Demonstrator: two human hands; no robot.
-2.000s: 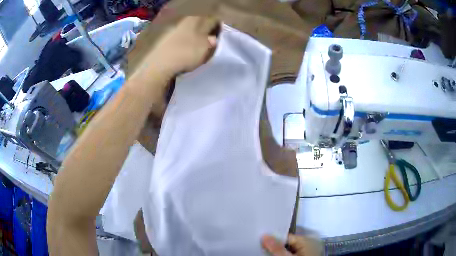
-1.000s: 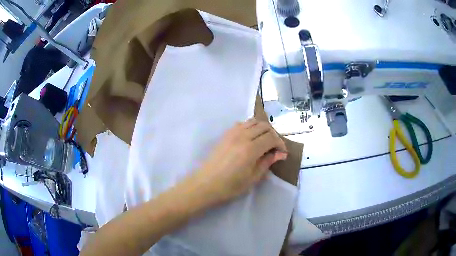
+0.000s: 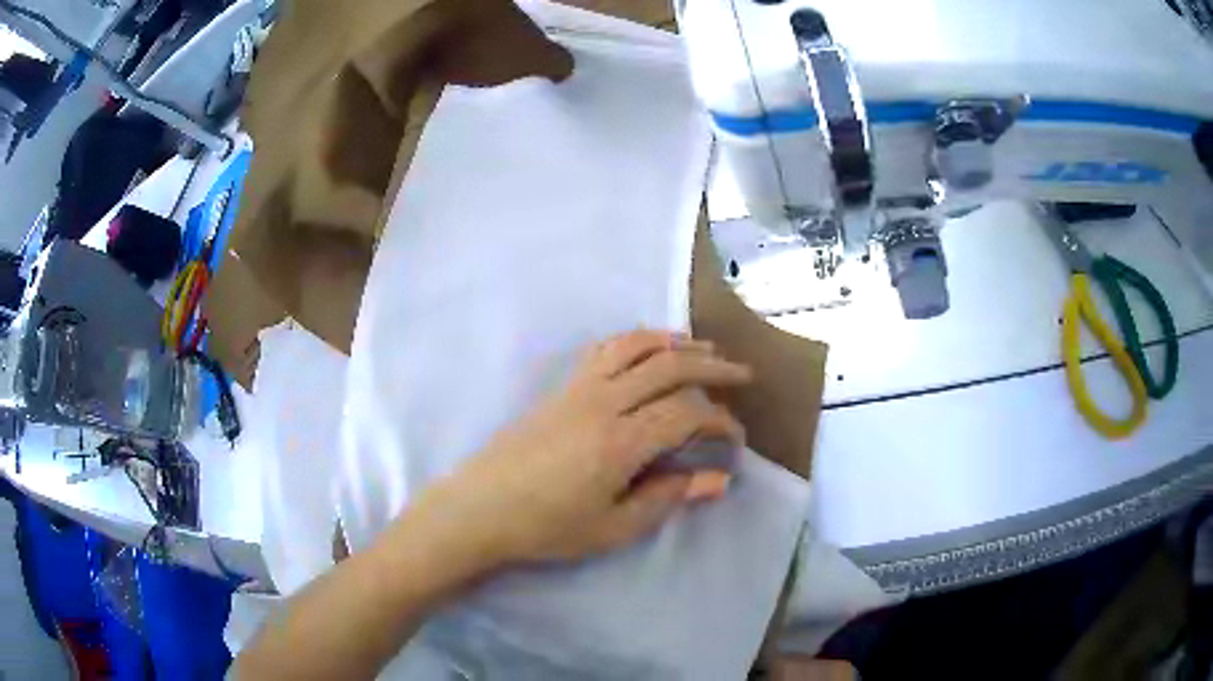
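Note:
A white cloth panel (image 3: 532, 226) lies lengthwise before me, left of the needle area. Brown cloth (image 3: 765, 366) shows under its right edge, and more brown cloth (image 3: 326, 173) is heaped at its upper left. My left hand (image 3: 625, 446) is on the panel near its right edge, fingers bent and thumb tucked in, with a greyish bit of cloth between thumb and fingers. A sliver of my right hand (image 3: 814, 669) shows at the bottom edge by the cloth; the rest is cut off. The presser foot (image 3: 831, 266) is right of the panel, with no cloth under it.
The white sewing machine head (image 3: 984, 80) stands at the upper right. Scissors (image 3: 1111, 353) with yellow and green handles lie right of the needle. A scale runs along the table's curved front edge (image 3: 1038, 532). A clear container (image 3: 107, 366) and coloured-handled tools (image 3: 186, 306) are at left.
The right arm no longer reaches beyond view as before: a sliver of my right hand now shows at the bottom. My left hand has shifted slightly down the panel. The view has moved slightly.

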